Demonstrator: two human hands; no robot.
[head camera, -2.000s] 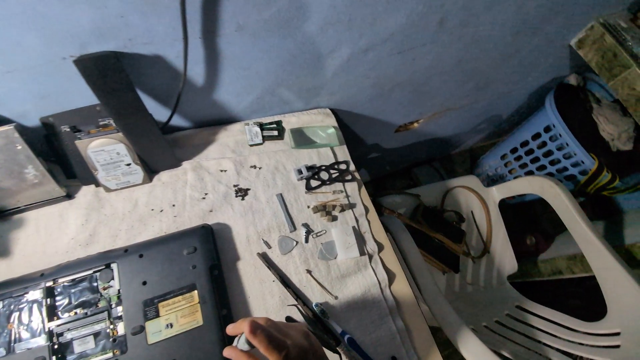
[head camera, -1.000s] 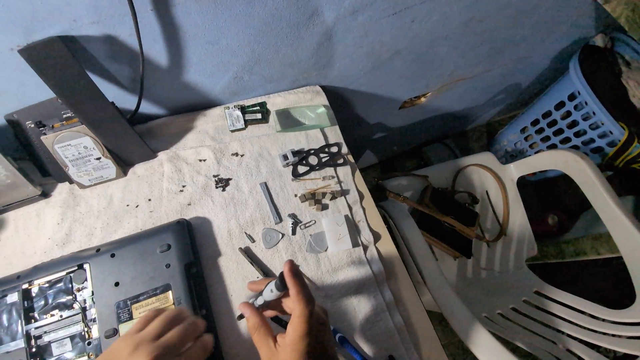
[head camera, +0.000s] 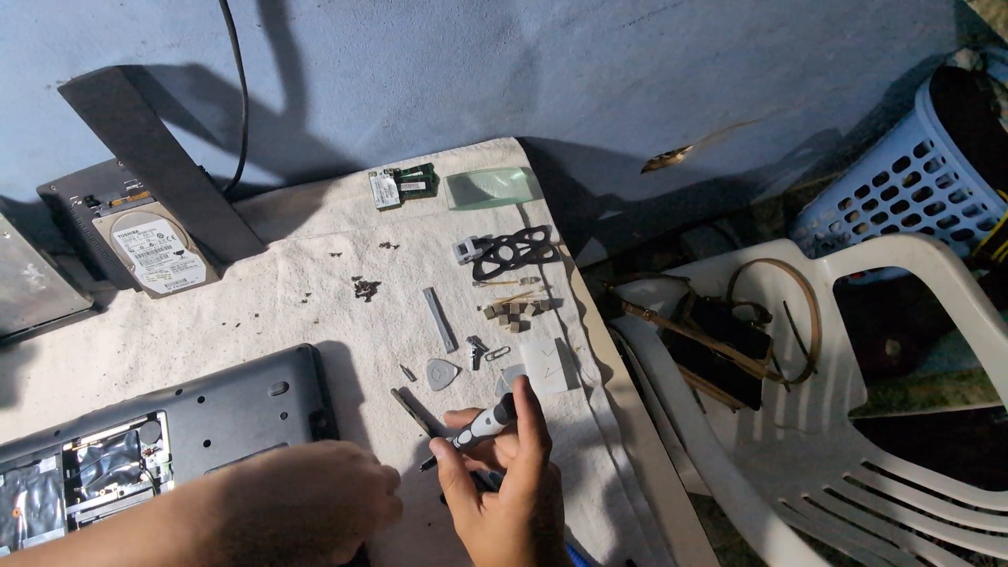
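My right hand (head camera: 508, 480) holds a grey-and-black precision screwdriver (head camera: 480, 425) between thumb and fingers, its tip pointing down-left. My left hand (head camera: 346, 496) reaches in from the lower left, across the corner of an upturned black laptop (head camera: 244, 402); its fingers are turned away, so whether it holds anything is hidden. Exposed parts show in the laptop's open bay at lower left. Near the screwdriver lie metal tweezers (head camera: 411, 409), a small driver bit (head camera: 407, 372), a grey triangular pick (head camera: 442, 374) and a grey flat bar (head camera: 439, 319). Dark small screws (head camera: 366, 289) sit in a pile beyond.
A hard drive (head camera: 153, 250) leans by a dark stand (head camera: 157, 157) at the back left. Circuit modules (head camera: 403, 187), a green translucent piece (head camera: 490, 189) and a black bracket (head camera: 516, 250) lie on the cloth (head camera: 315, 213). A white plastic chair (head camera: 803, 472) and blue basket (head camera: 906, 189) stand right.
Two seconds ago one hand showed at the bottom edge; a second ago both were in view, the right with the screwdriver. Since then the left hand has moved right, over the laptop's corner.
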